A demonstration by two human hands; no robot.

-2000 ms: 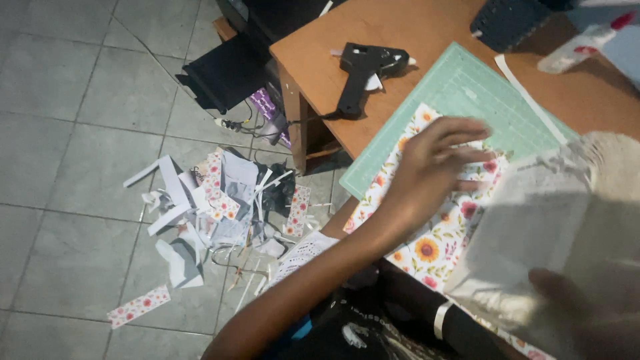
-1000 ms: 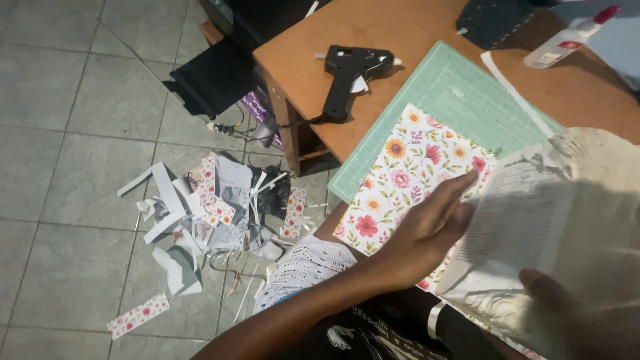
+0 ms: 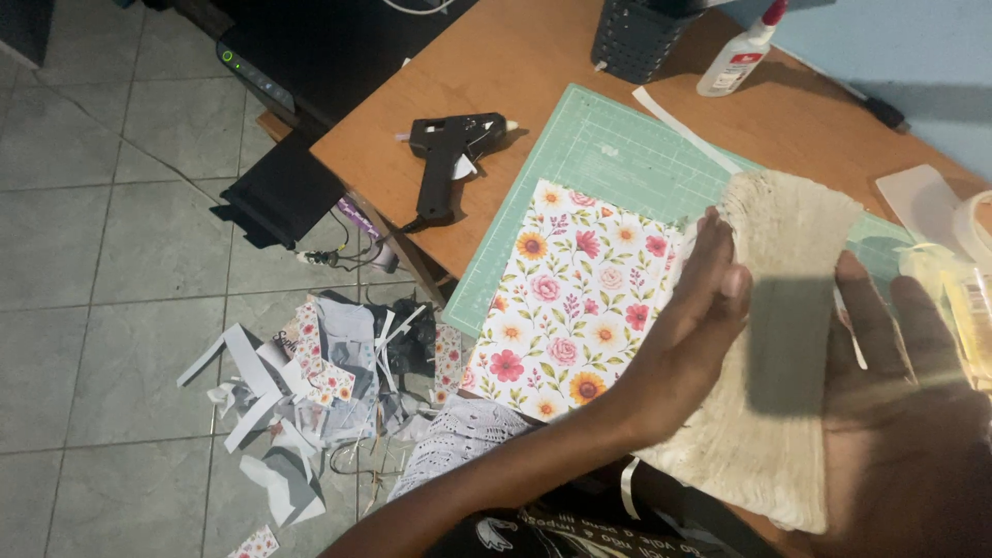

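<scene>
A thick book block (image 3: pixel 790 325) with worn, yellowed page edges stands between my two hands, those edges facing up. My left hand (image 3: pixel 709 302) presses on its left side, where a floral-printed cover sheet (image 3: pixel 573 302) lies spread over the green cutting mat (image 3: pixel 620 155). On the block's right side is my right hand (image 3: pixel 891 333), fingers extended against it; part of the palm is in shadow. The far side of the block and whatever lies under it are hidden.
A black hot glue gun (image 3: pixel 446 159) lies on the wooden table (image 3: pixel 372 132). Behind the mat are a glue bottle (image 3: pixel 740 58), a dark basket (image 3: pixel 639 39) and a white paper strip (image 3: pixel 682 128). Paper scraps (image 3: pixel 333 372) litter the tiled floor at left; a roll of tape (image 3: pixel 980 225) is at right.
The book showed a printed page before; now its page edges face up. My left hand has moved off the floral sheet to the book's side, and my right hand is more in view.
</scene>
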